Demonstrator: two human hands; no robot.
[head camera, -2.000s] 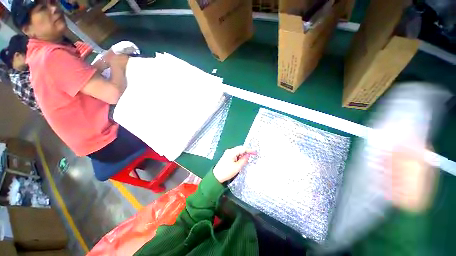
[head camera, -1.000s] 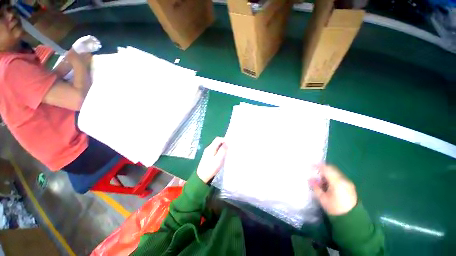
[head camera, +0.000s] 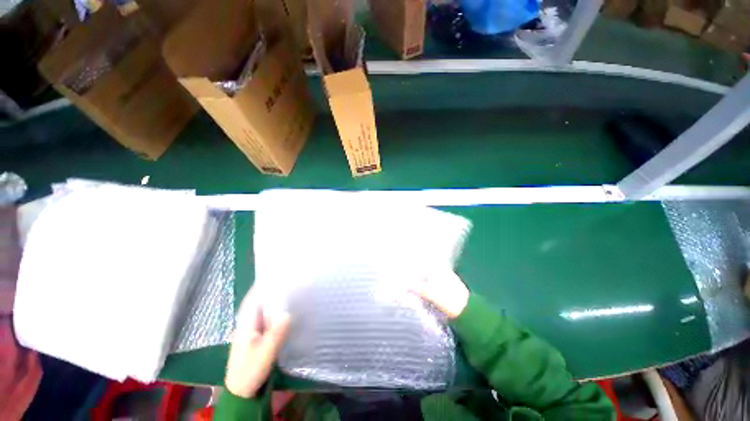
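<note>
A bubble bag (head camera: 362, 329) lies on the green bench in front of me, its upper part glaring white and its lower part silvery and dimpled. My left hand (head camera: 256, 341) is at its left edge, thumb and fingers apart, slightly blurred; whether it grips the edge is unclear. My right hand (head camera: 442, 293) rests on its right side, fingers partly lost in the glare, so its grip cannot be told.
A stack of white sheets (head camera: 107, 271) lies at left over a bubble sheet (head camera: 210, 288). Narrow cartons (head camera: 355, 123) stand on the conveyor (head camera: 493, 140) beyond the metal rail (head camera: 510, 196). A bubble wrap mat (head camera: 715, 255) and a dark neckband device (head camera: 640, 140) are at right.
The view has swung right, so cartons and stack sit further left. My right hand came in from the far right and now rests on the bag. The silvery lower part of the bag shows more.
</note>
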